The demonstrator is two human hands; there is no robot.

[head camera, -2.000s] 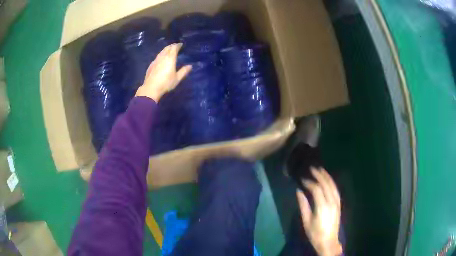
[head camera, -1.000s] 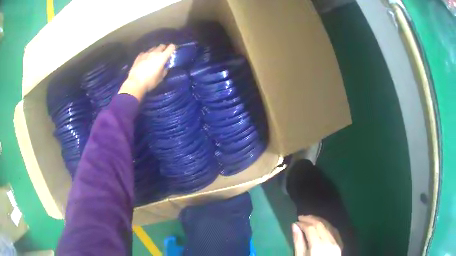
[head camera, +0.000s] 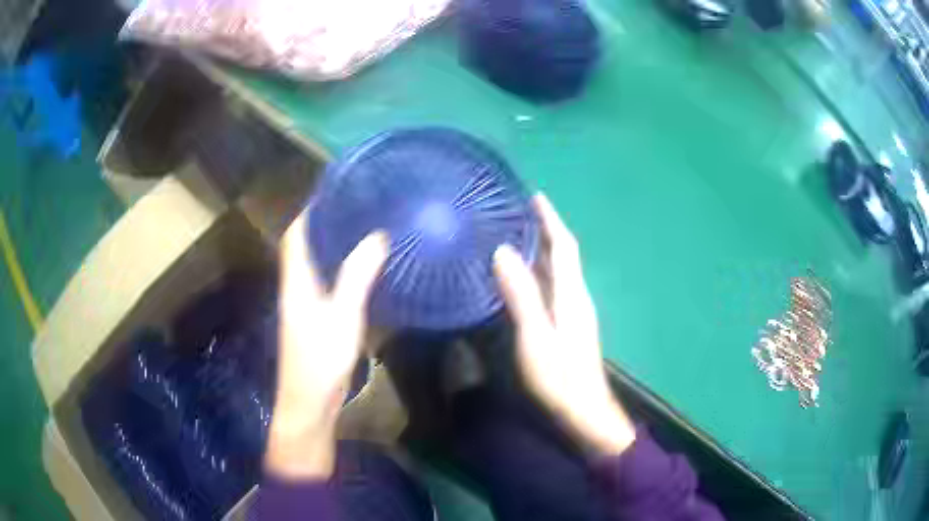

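Observation:
A stack of round dark blue fan grilles (head camera: 438, 224) is held between my two hands, above the near edge of the bench. Its ribbed top disc with a pale centre hub faces up. My left hand (head camera: 331, 315) grips its left side, thumb on the top. My right hand (head camera: 550, 315) grips its right side, thumb also on the top. How many grilles are in the stack cannot be told. The open carton of grilles (head camera: 127, 290) stands low at the left, with blurred dark discs in it.
A green bench (head camera: 662, 204) extends right. A pile of copper-coloured rings (head camera: 798, 341) lies on it at right. Another dark grille stack (head camera: 530, 46) and a clear bag with pinkish contents (head camera: 295, 31) are at the far side. Glossy black parts (head camera: 866, 198) lie far right.
The view has turned from the carton to the bench. My left hand has left the carton, and both hands now hold a grille stack. My right hand has come up from low right.

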